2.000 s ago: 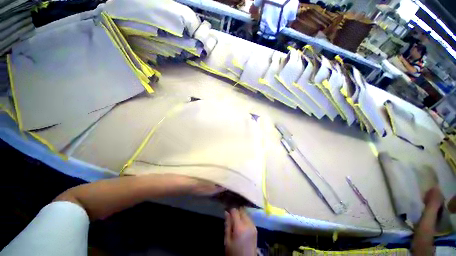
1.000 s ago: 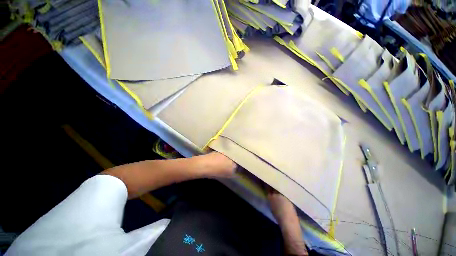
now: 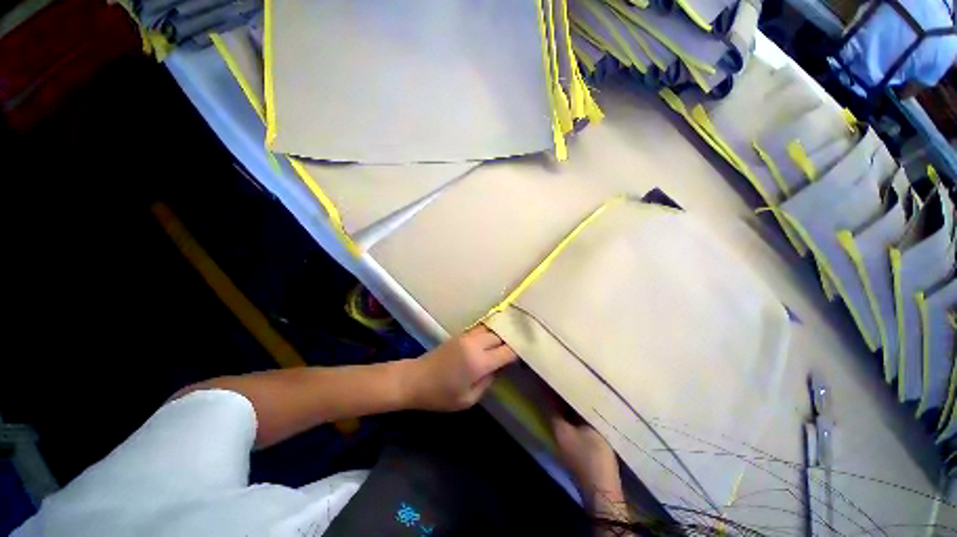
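The grey-beige panel piece (image 3: 672,304) lies on the table, with a yellow edge strip (image 3: 556,252) down its left side and a dark line across its near band. A dark corner tab (image 3: 661,198) shows at its far corner. My left hand (image 3: 467,367) grips the panel's near left corner between thumb and fingers. My right hand (image 3: 588,451) reaches under the panel's near edge; its fingers are hidden and it cannot be told what they hold. Loose hairs cross the view at the lower right.
Waiting panels (image 3: 409,79) with yellow edges overlap at the far left. Folded panels (image 3: 871,252) stand fanned along the right. A flat bar (image 3: 819,451) lies right of the work. A yellowish ring (image 3: 367,306) is below the table edge (image 3: 404,304). A person's sleeve (image 3: 902,42) is at the top right.
The view has swung left and down. My left hand has moved from under the near edge to the panel's near left corner and taken hold. My right hand stays under the edge.
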